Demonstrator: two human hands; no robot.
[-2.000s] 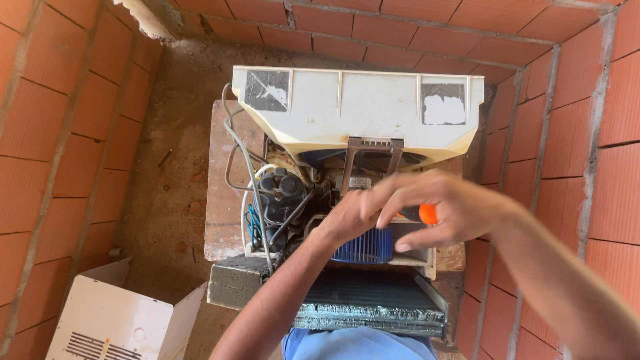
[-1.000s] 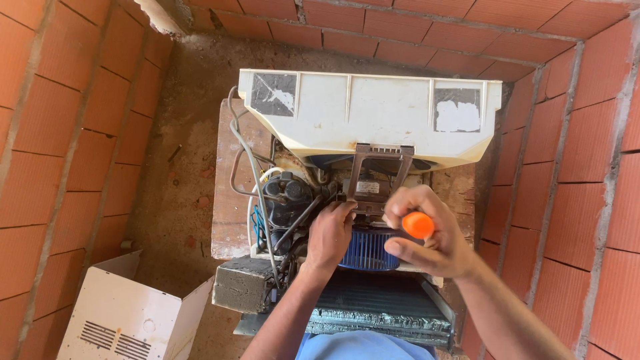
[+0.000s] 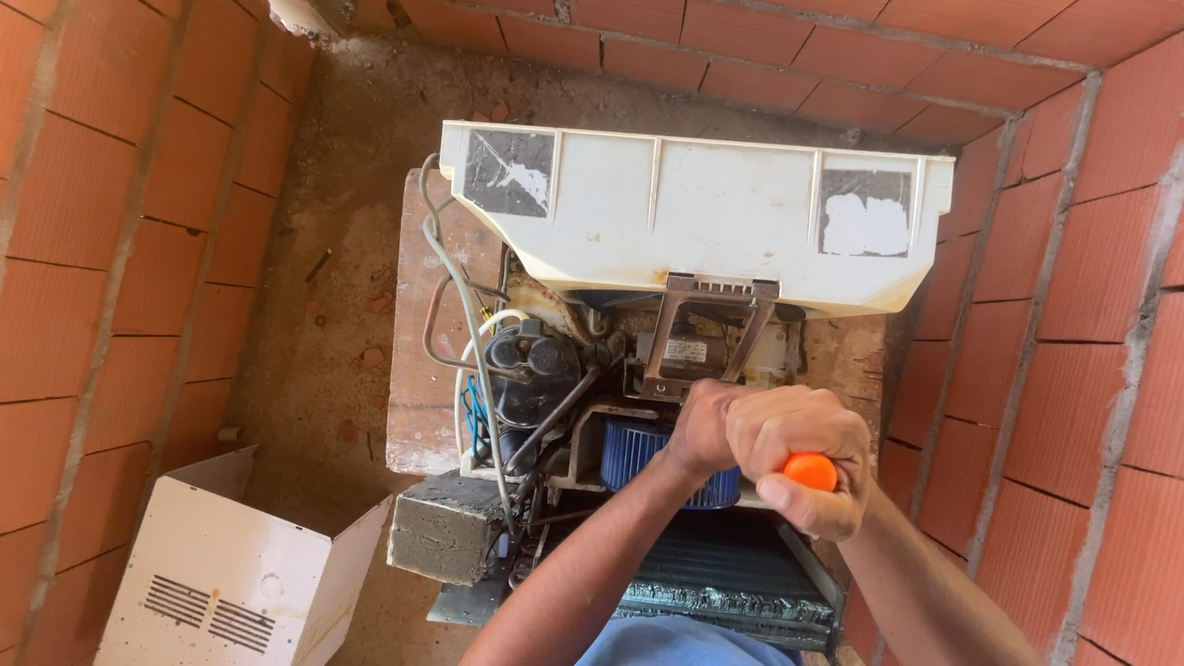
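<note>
My right hand (image 3: pixel 800 462) is closed around a tool with an orange handle (image 3: pixel 810 472), its handle end toward the camera and its shaft hidden. Against it rests my left hand (image 3: pixel 710 425), at the lower end of a brown metal bracket (image 3: pixel 661 347); what its fingers touch is hidden. Beneath both hands is a blue blower wheel (image 3: pixel 629 451) of an opened air conditioner. Behind the bracket lies a fan motor (image 3: pixel 683 353). To the left stands a black compressor (image 3: pixel 536 375) with pipes and cables. The white plastic housing (image 3: pixel 703 203) spans the far side.
A wooden board (image 3: pixel 421 370) lies under the unit. Finned coils (image 3: pixel 721 573) are nearest my body, with a foam-like block (image 3: pixel 444 527) at left. A vented white metal cover (image 3: pixel 231 583) stands on the floor at lower left. Brick walls (image 3: pixel 1064 370) enclose the space.
My right hand, holding the orange handle, has moved in against my left hand at the bracket's lower end. One second ago the two hands were apart.
</note>
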